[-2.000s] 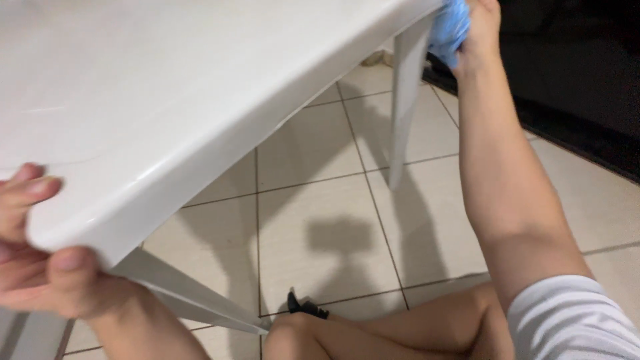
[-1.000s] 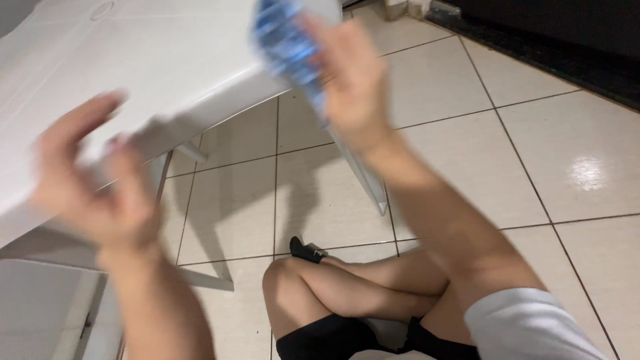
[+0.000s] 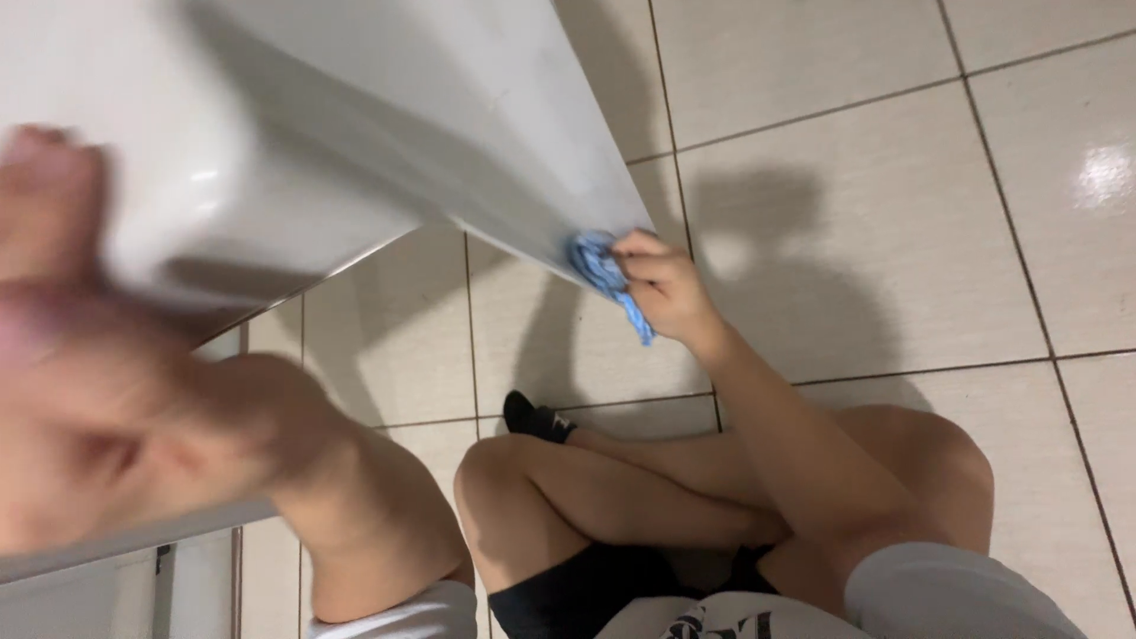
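A white plastic table (image 3: pixel 355 115) fills the upper left, its leg (image 3: pixel 568 169) slanting down to the right. My right hand (image 3: pixel 666 284) presses a crumpled blue cloth (image 3: pixel 603 266) against the lower part of that leg, and a loose end of the cloth dangles below the fingers. At the left edge, close to the camera and blurred, my left hand (image 3: pixel 115 382) is at the table's rounded corner; its fingers hide part of the edge, and whether it grips the table cannot be made out.
Below lies a beige tiled floor (image 3: pixel 843 222) with dark joints and shadows. My crossed legs (image 3: pixel 639 488) rest on it, a black shoe (image 3: pixel 537 422) on one foot, beneath the table's edge. A pale framed panel (image 3: pixel 115 595) stands at the lower left.
My right hand, at the table's far edge two seconds ago and near its side one second ago, is now lower, at the leg, with the cloth. The view has shifted.
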